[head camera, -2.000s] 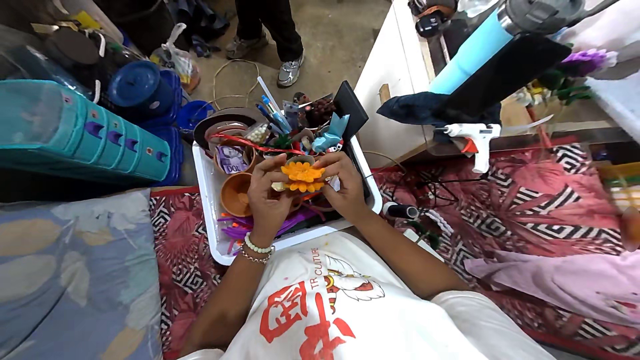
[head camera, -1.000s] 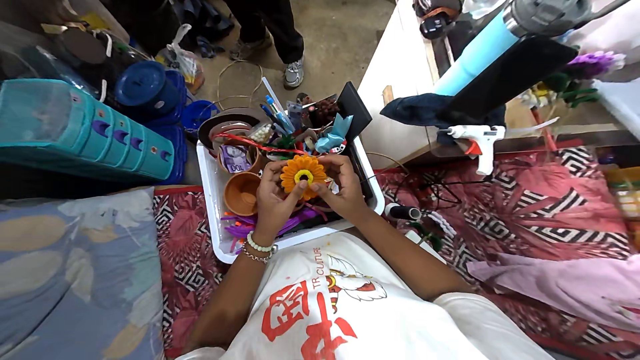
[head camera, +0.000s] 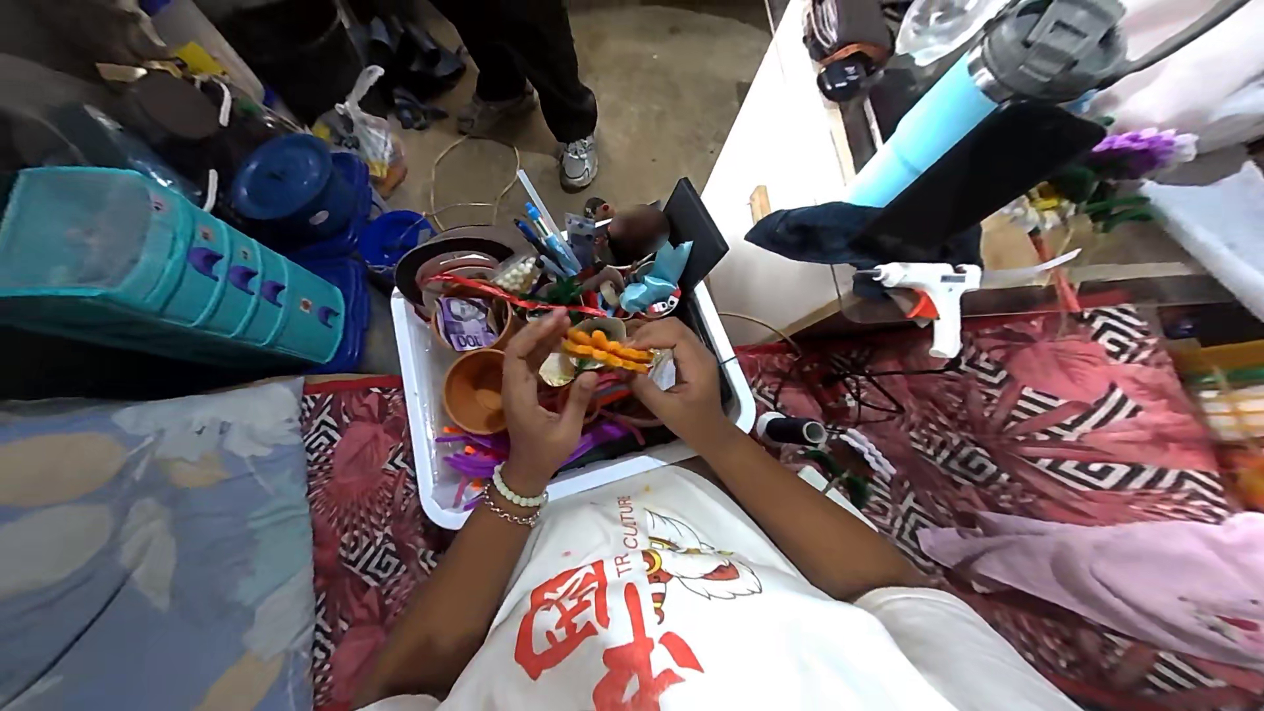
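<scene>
An orange petalled craft flower (head camera: 606, 350) is seen nearly edge-on above a white plastic tray (head camera: 427, 456). My right hand (head camera: 686, 380) grips it at its right edge. My left hand (head camera: 541, 400), with two bracelets at the wrist, is beside its left edge, thumb and fingers apart; whether they touch the petals is unclear. Beneath the hands the tray holds an orange-brown pot (head camera: 476, 392), purple fuzzy strips (head camera: 484, 456), a red strip (head camera: 494, 293), pens (head camera: 553, 242) and a light-blue bow-like piece (head camera: 660, 279).
A white hot glue gun (head camera: 933, 296) lies at the right near a light-blue tumbler (head camera: 928, 128). Teal drawers (head camera: 217, 276) and a blue lidded bucket (head camera: 286, 178) are at the left. Another person's shoe (head camera: 578, 161) is beyond the tray. A black thread spool (head camera: 793, 431) lies right of the tray.
The flower faced upward with its round centre showing one second ago; now it is tilted edge-on. My left hand's fingers have spread away from it.
</scene>
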